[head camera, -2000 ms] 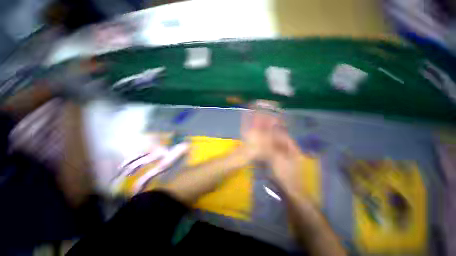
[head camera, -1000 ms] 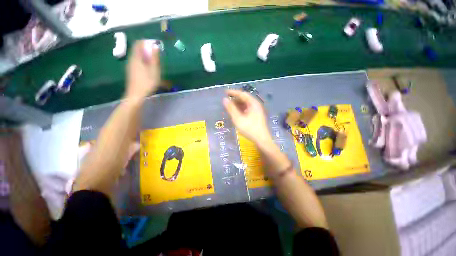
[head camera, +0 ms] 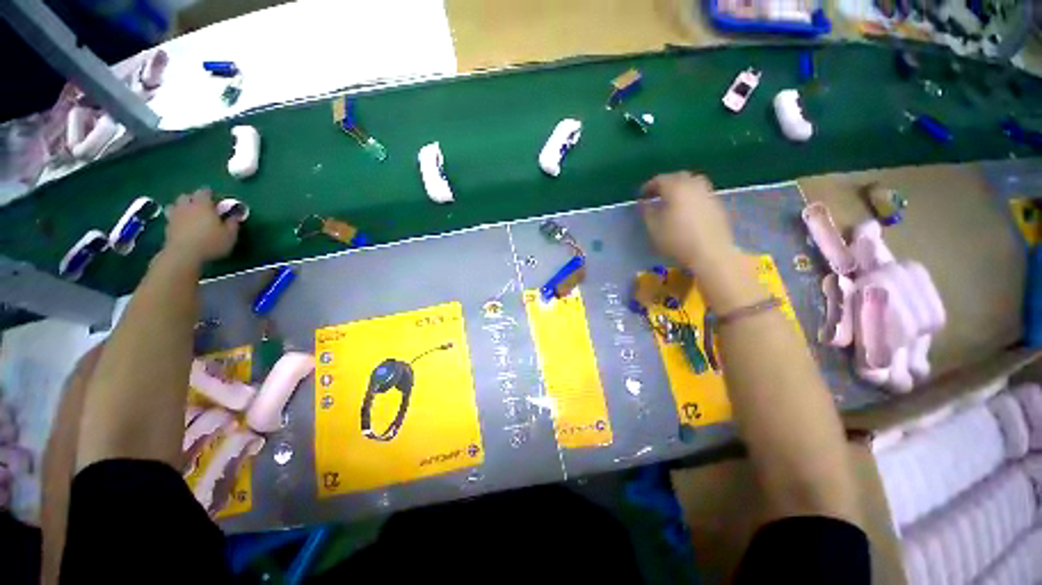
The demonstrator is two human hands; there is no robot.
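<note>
My left hand [head camera: 200,229] is over the near side of the green belt at the left. A white-rimmed part-filled housing [head camera: 233,209] shows at its fingers; whether the fingers grip it is unclear. My right hand [head camera: 686,217] is at the belt's near edge with curled fingers; its fingertips and anything in them are hidden. A brown block with a blue cell and wires [head camera: 562,277] lies on the grey mat between the hands. More wired brown blocks [head camera: 665,288] lie beside my right wrist.
Spaced housings [head camera: 434,173] and wired sets lie on the belt [head camera: 503,131]. Pink shells [head camera: 897,303] are piled at right and more [head camera: 246,400] at left. A blue cell [head camera: 274,290] lies on the mat. A carton of shells [head camera: 971,486] stands at lower right.
My left hand has moved left and down along the belt. My right hand has moved right to the belt's edge. A wired brown block with a blue cell now shows on the middle mat.
</note>
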